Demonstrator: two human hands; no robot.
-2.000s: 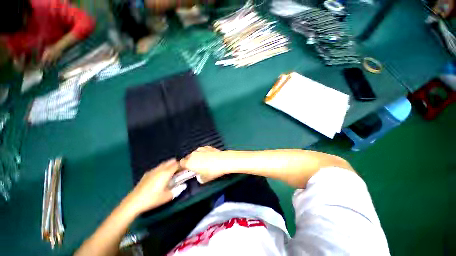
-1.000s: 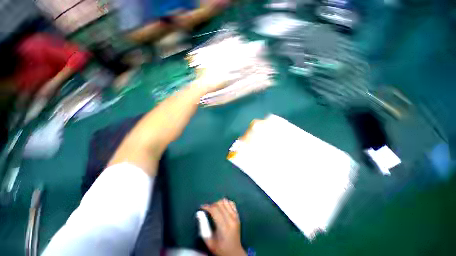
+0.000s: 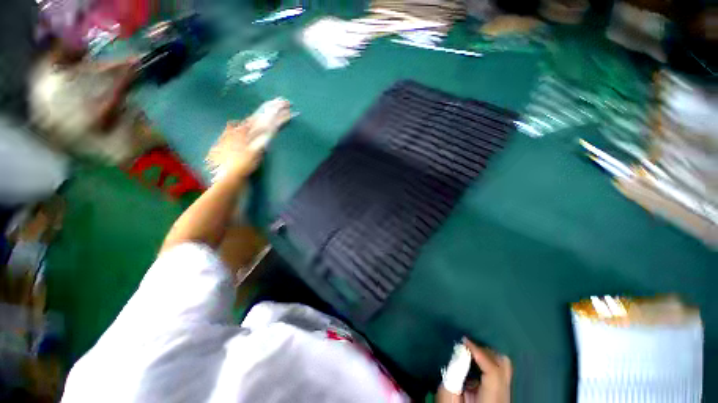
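Observation:
The black slotted fixture [image 3: 394, 189], two ribbed plates side by side, lies slantwise on the green mat with no strip visible in its slots. My left hand [image 3: 235, 149] reaches out left of the fixture, over the bench edge area. A blurred white shape shows at its fingertips; I cannot tell if it is a finger covering or held strips. My right hand [image 3: 490, 379] is low in the picture, cut off by the bottom edge, with a white covering on its thumb and nothing visible held. The white panel stack [image 3: 639, 358] with orange-brown end edge lies at lower right.
A blurred strip pile [image 3: 681, 197] lies at the right, beside tangled green-and-white pieces [image 3: 567, 98]. More white pieces [image 3: 338, 39] lie at the far side. A red stool [image 3: 164, 171] stands on the floor at left. Blurred people sit around the bench.
The view has swung left. My left hand has left the far strip pile and now reaches out left of the fixture. My right hand remains low in the picture. The fixture is uncovered.

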